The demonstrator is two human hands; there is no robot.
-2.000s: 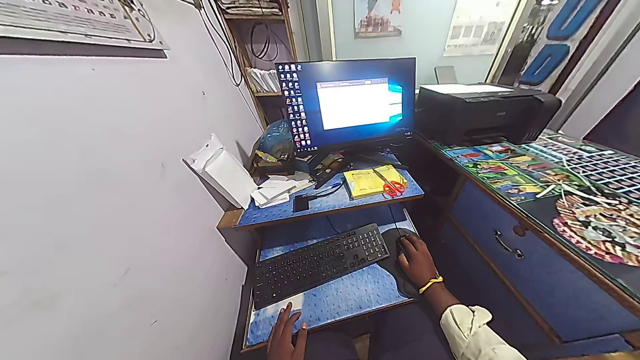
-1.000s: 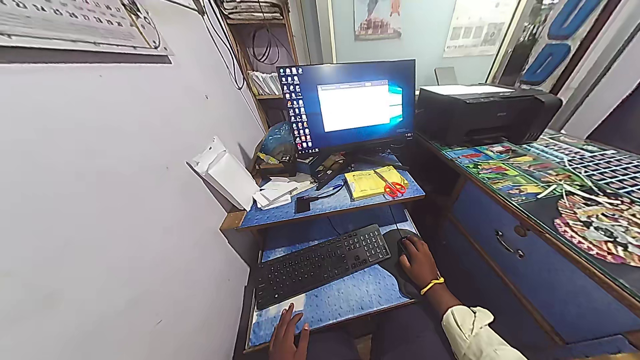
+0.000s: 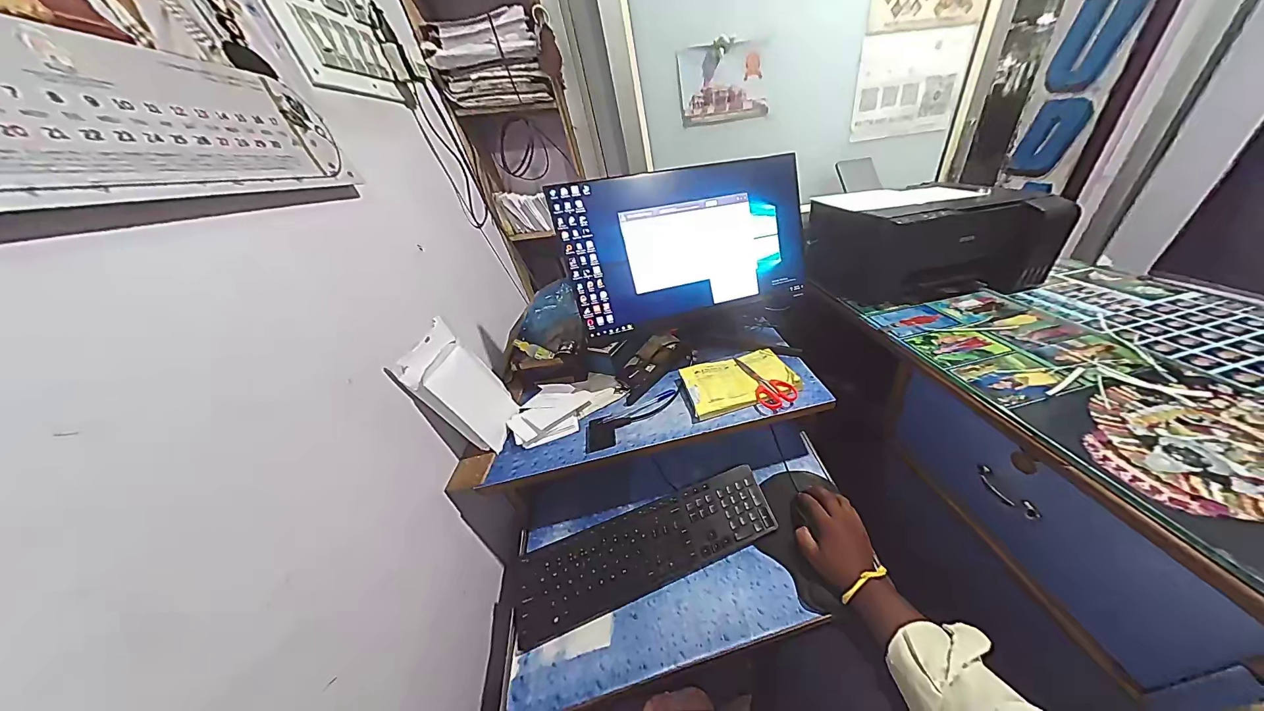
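Observation:
My right hand (image 3: 834, 538) rests on a black computer mouse (image 3: 808, 509), which it largely covers, on a dark mouse pad (image 3: 790, 568). A yellow band circles that wrist. To its left a black keyboard (image 3: 642, 553) lies aslant on the blue pull-out tray (image 3: 691, 617). Of my left hand (image 3: 681, 699) only a small part shows at the bottom edge, below the tray; its fingers cannot be made out. Above the tray, a monitor (image 3: 681, 247) stands on the desk with a mostly white window and a smaller white box on its screen.
On the upper shelf lie red-handled scissors (image 3: 775, 393) on a yellow pad (image 3: 719, 387), white papers (image 3: 548, 415), a black adapter (image 3: 600, 434) and a white box (image 3: 454, 385). At right stand a black printer (image 3: 938, 237) and a glass-topped counter (image 3: 1047, 425). A wall (image 3: 247, 444) borders the left.
My left hand has moved down from the tray's front edge, nearly out of view. The right hand stays at the mouse. A small white box has appeared below the window on the screen.

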